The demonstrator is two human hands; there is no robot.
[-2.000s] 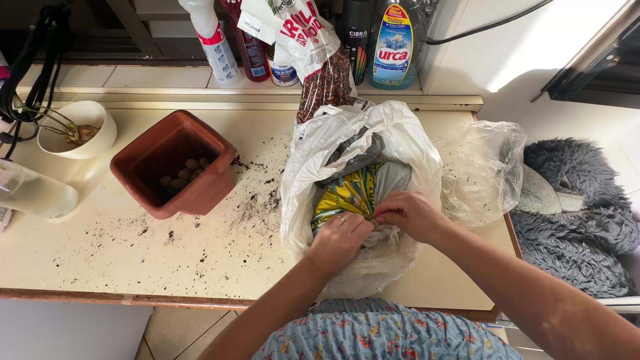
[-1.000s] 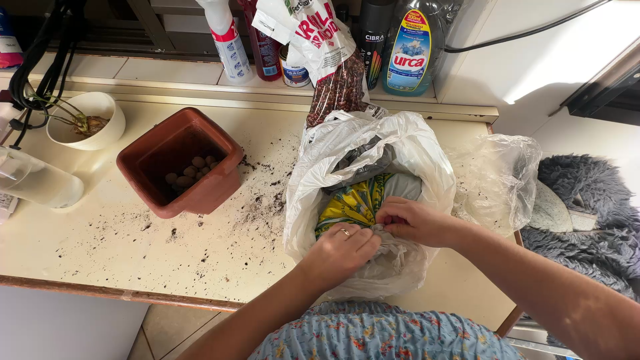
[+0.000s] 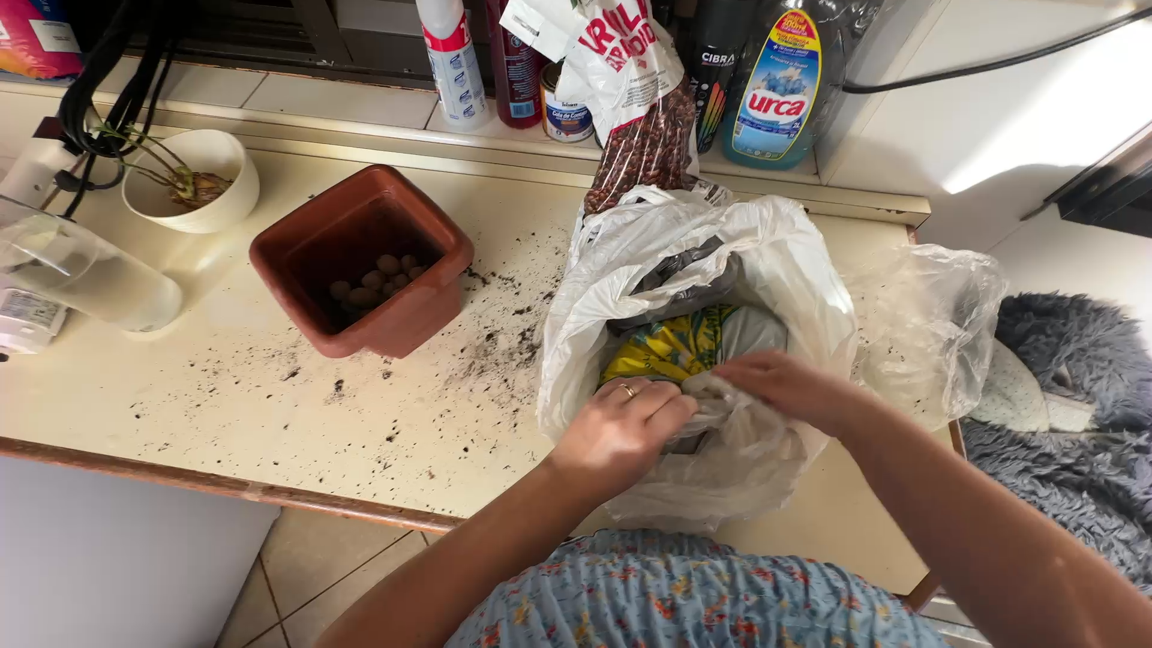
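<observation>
An open white plastic bag stands on the counter in front of me, with a yellow and grey plastic package inside it. My left hand, a ring on one finger, has its fingers curled on thin plastic at the package's near side. Beside it, my right hand reaches over the bag's right part and touches the crumpled plastic; its fingertips are partly hidden, so its grip is unclear. To the left is a square terracotta-coloured pot holding several brown pebble-like balls.
Dark soil crumbs are scattered over the cream counter. A bag of brown clay balls leans behind the white bag, near bottles. Clear plastic lies right. A white bowl with a plant and a glass vessel are left.
My right hand's fingers have straightened over the plastic, and my left hand has shifted slightly down and away from the package's middle. The pot has not moved.
</observation>
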